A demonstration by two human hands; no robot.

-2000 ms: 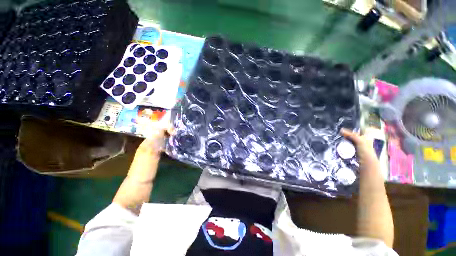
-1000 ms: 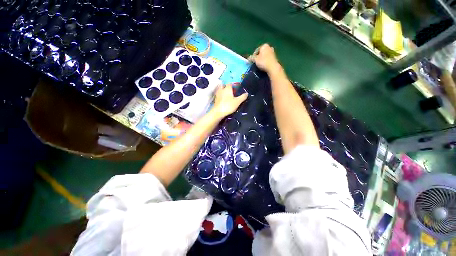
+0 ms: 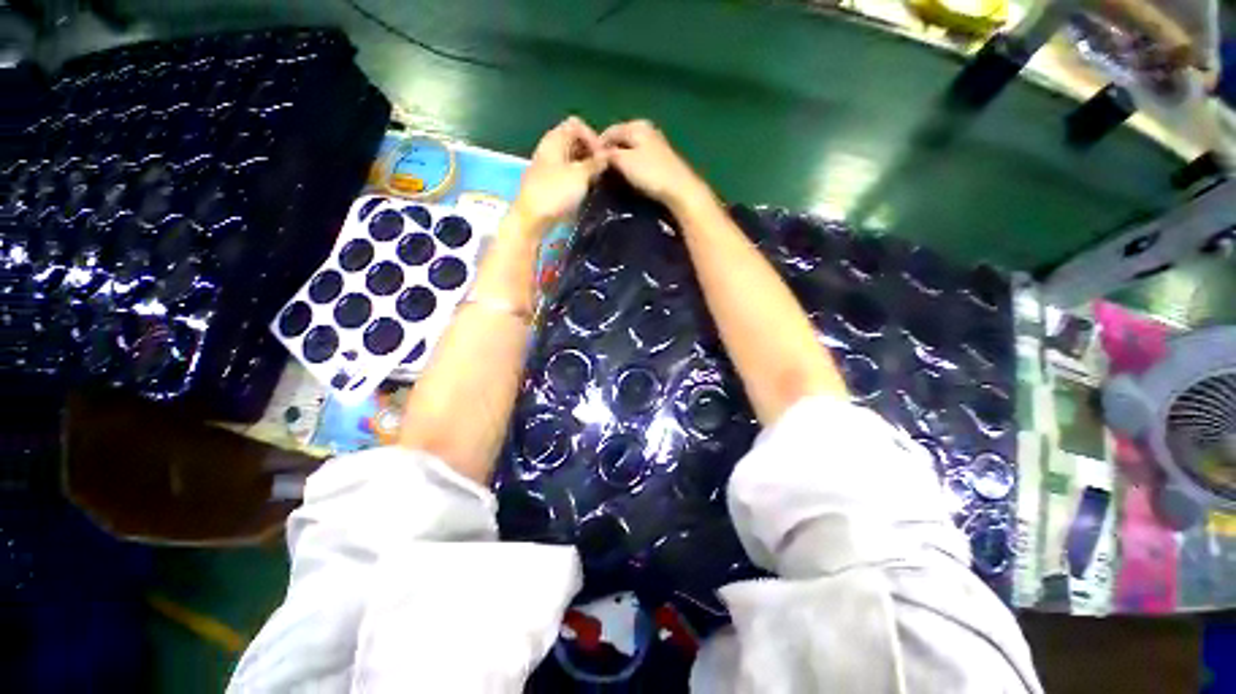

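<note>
The black blister tray [image 3: 637, 393] lies in front of me, with glossy round pockets and bright glints; my arms cover part of it. My left hand [image 3: 559, 170] and my right hand [image 3: 648, 159] meet at its far left corner, fingertips close together and pinching the corner edge. Whether a film is also between the fingers cannot be told. White label sheets [image 3: 384, 289] with rows of round black labels lie left of the tray, beside my left forearm.
Stacked black trays [image 3: 149, 203] stand at the left, above an open brown carton [image 3: 176, 475]. A yellowish tape roll [image 3: 418, 168] lies behind the label sheets. A grey fan [image 3: 1206, 414] and a pink sheet [image 3: 1141, 461] are at the right end. Green floor lies beyond the bench.
My hands moved from the tray's near side to its far left corner. Since one second ago, my left hand has moved forward and now meets my right hand there. The camera view has shifted.
</note>
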